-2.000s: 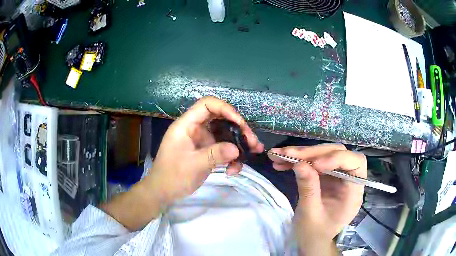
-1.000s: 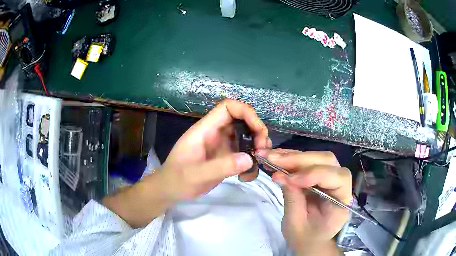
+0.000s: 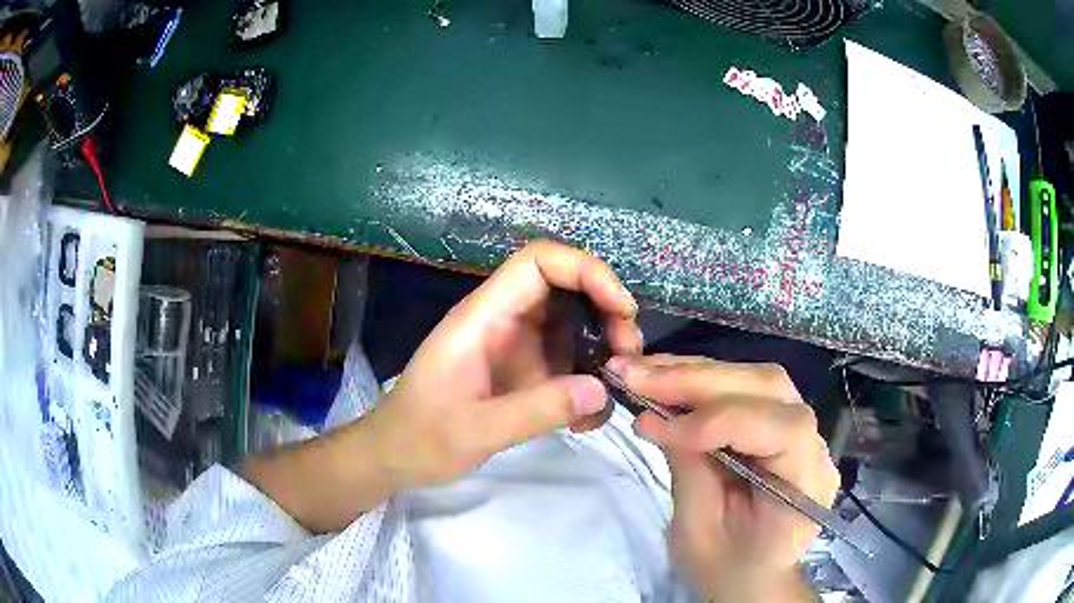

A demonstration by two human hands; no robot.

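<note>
My left hand (image 3: 489, 365) holds a small black watch case (image 3: 579, 330) between curled fingers and thumb, above my lap in front of the bench edge. Fingers hide much of the case. My right hand (image 3: 742, 454) grips long thin metal tweezers (image 3: 777, 485). Their tip points up and left at the lower right edge of the case, close to my left thumb. The two hands' fingertips are very near each other; whether the tip touches the inside of the case cannot be told.
The green bench (image 3: 495, 130) holds a black clump with yellow-edged batteries (image 3: 226, 112), red-and-white stickers (image 3: 774, 92), white paper (image 3: 913, 177), a dark stick (image 3: 987, 212), a green tool (image 3: 1042, 250) and a spiral grille (image 3: 771, 14). A foam tray (image 3: 100, 389) stands left.
Over the two seconds, my left hand has shifted right and my right hand left, closing the gap. The tweezers now reach the case and slope more steeply. The bench view has shifted slightly right.
</note>
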